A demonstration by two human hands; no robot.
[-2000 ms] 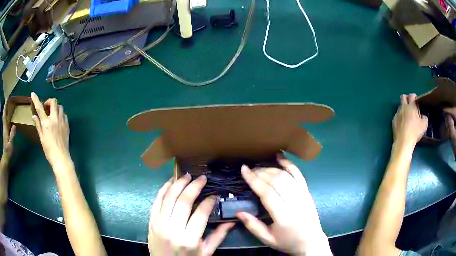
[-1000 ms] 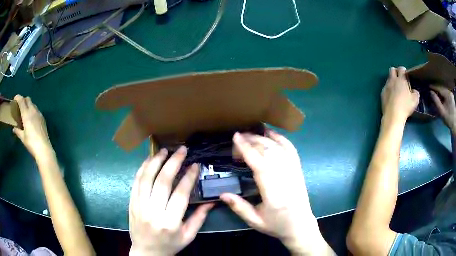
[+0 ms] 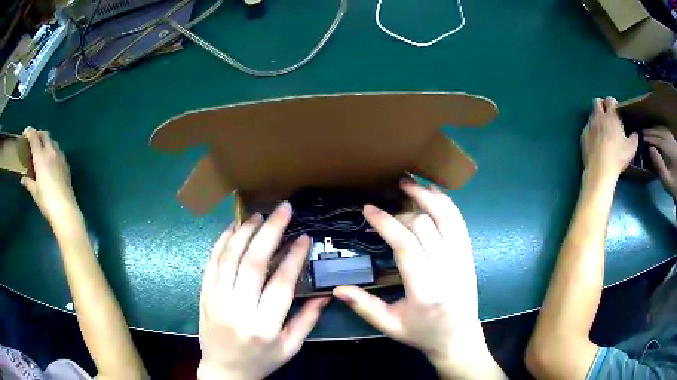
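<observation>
A small brown mailer box point(image 3: 319, 145) stands open in front of me, its lid upright at the back with side ears spread. A dark grey power adapter point(image 3: 343, 272) lies at the front inside, metal prongs facing back. A black cable bundle point(image 3: 334, 220) lies behind it. My left hand point(image 3: 260, 297) is on the box's left side, fingers reaching inside and thumb at the front wall. My right hand point(image 3: 423, 274) is on the right side in the same way, thumb at the front wall. The fingers hide the box's sides.
Other people's hands hold boxes at the left point(image 3: 48, 174) and right point(image 3: 609, 141). A clear-sheathed cable point(image 3: 275, 73) and a white cable point(image 3: 423, 43) lie at the back. A power strip point(image 3: 37, 63) is at the far left, an open carton point(image 3: 627, 30) at the far right.
The view has shifted, so the box and my hands appear higher than two seconds ago. My fingers have moved slightly apart over the contents, and the adapter and cables show more clearly.
</observation>
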